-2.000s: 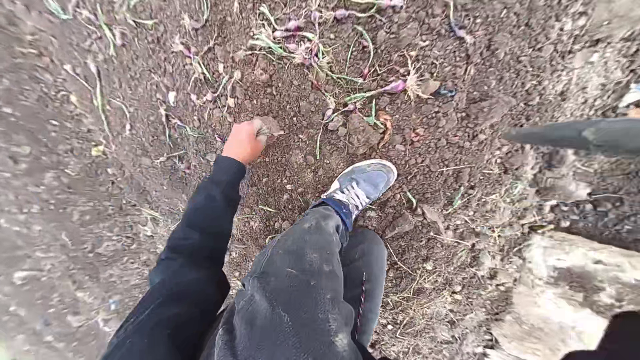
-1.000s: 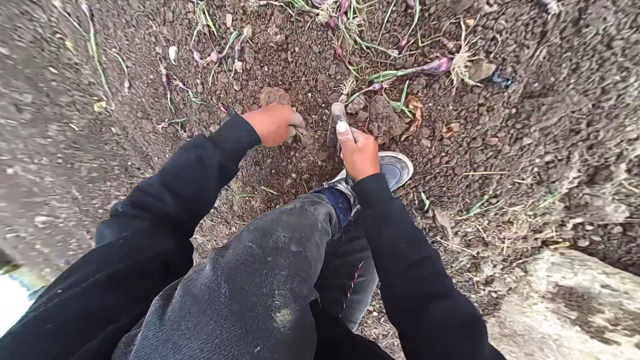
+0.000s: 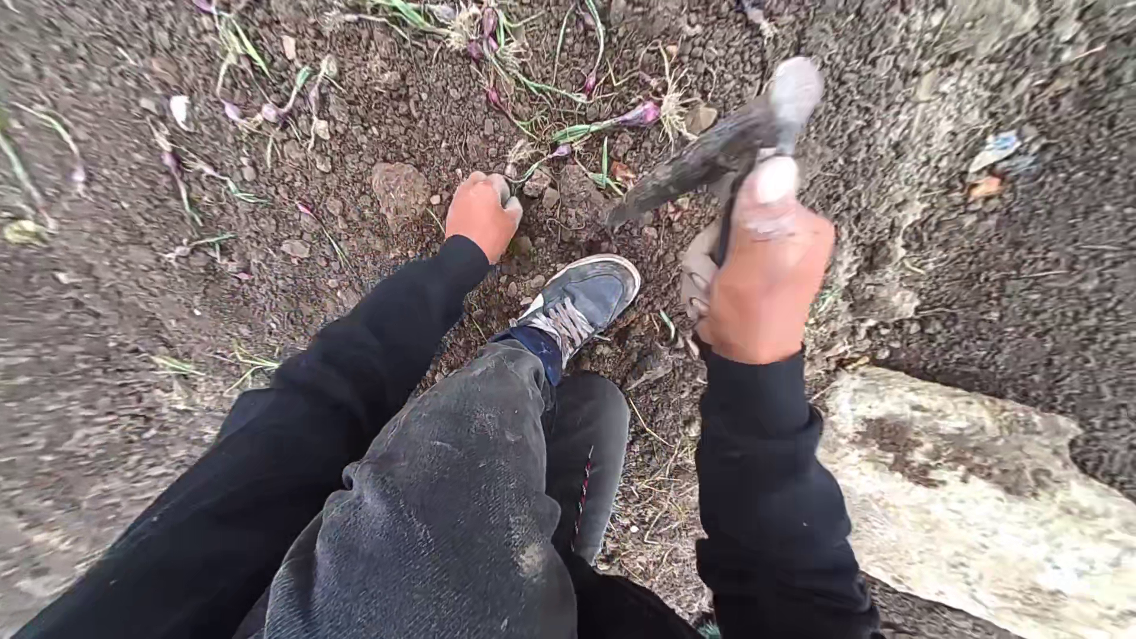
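Note:
My right hand (image 3: 765, 257) grips a small digging tool by its handle, thumb on top, raised above the soil at the right. The tool's dirt-covered blade (image 3: 697, 160) points left and down, toward the ground between my hands. My left hand (image 3: 485, 215) is low on the soil, fingers curled in at the roots of a small red onion plant (image 3: 561, 152); whether it pinches the plant is hard to tell. A larger purple onion (image 3: 641, 114) with green leaves and dry roots lies just beyond, left of the tool's head.
More uprooted onions (image 3: 488, 31) lie in a pile at the top, others (image 3: 272, 113) scattered at upper left. A clod (image 3: 400, 191) is left of my left hand. My shoe (image 3: 586, 297) stands near both hands. A large pale rock (image 3: 967, 479) fills the lower right; litter (image 3: 996, 151) lies upper right.
My right hand, with the tool, was low beside my left hand one second ago and is now raised and farther right. My left hand stays near the soil.

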